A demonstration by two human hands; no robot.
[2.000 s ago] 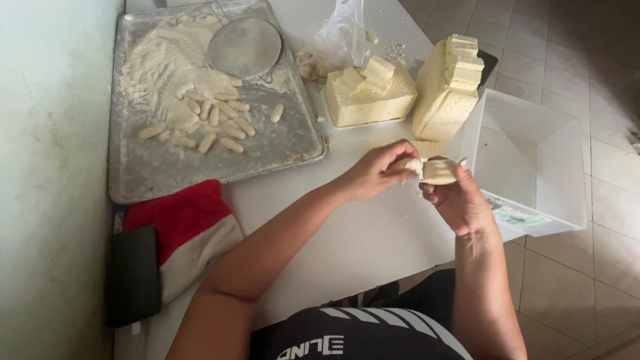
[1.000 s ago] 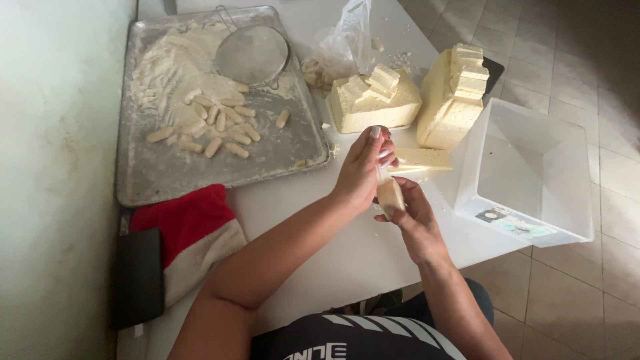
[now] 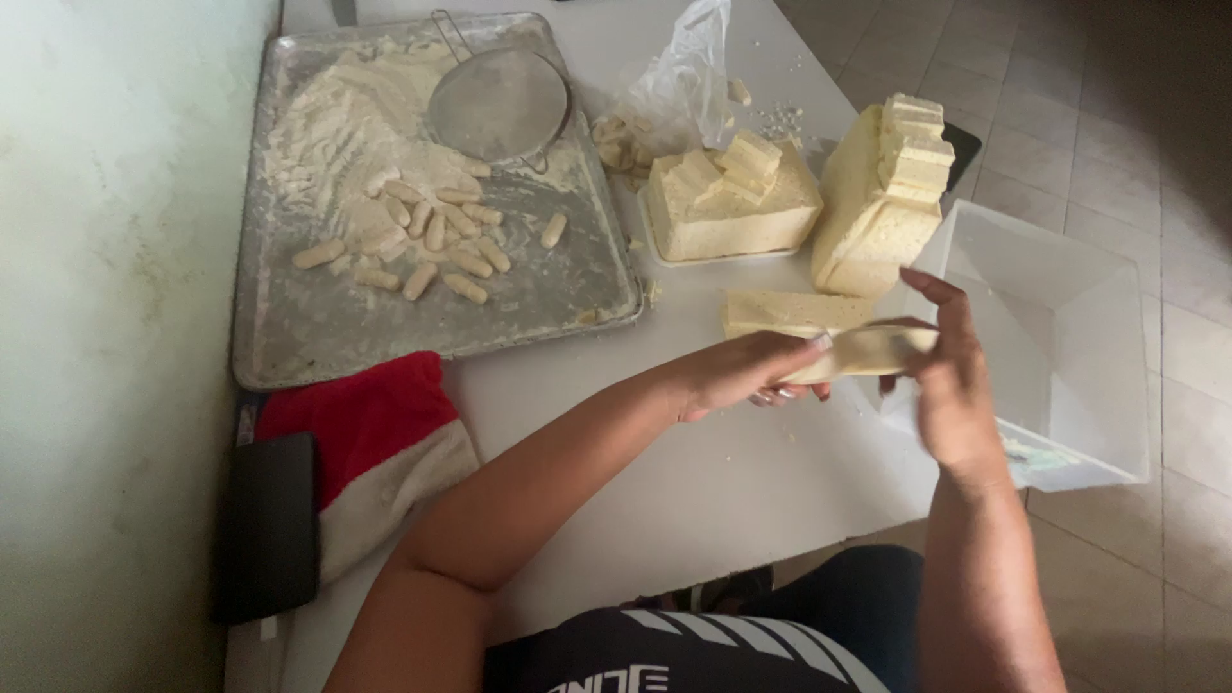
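Note:
My left hand [image 3: 756,371] pinches the near end of a pale strip of dough or cheese [image 3: 861,350], thumb on top. At its other end is my right hand [image 3: 953,385], blurred, with the forefinger raised; whether it grips the strip is unclear. Just behind them a slab of pale cheese [image 3: 799,310] lies on the table. Farther back, a cheese block [image 3: 731,214] with cut pieces on top sits on a shallow tray, and a taller cheese block [image 3: 866,212] stands to its right.
At the left, a metal baking tray [image 3: 433,337] holds flour [image 3: 337,144], small dough rolls [image 3: 462,223] and a sieve [image 3: 499,104]. A clear plastic bin [image 3: 1088,327] is at the right. A red and white cloth [image 3: 385,443], a dark flat object [image 3: 265,529] and a plastic bag [image 3: 688,77] lie around.
My hands have moved apart and now lie at the strip's two ends. One second ago they were close together, with my left hand raised above the piece.

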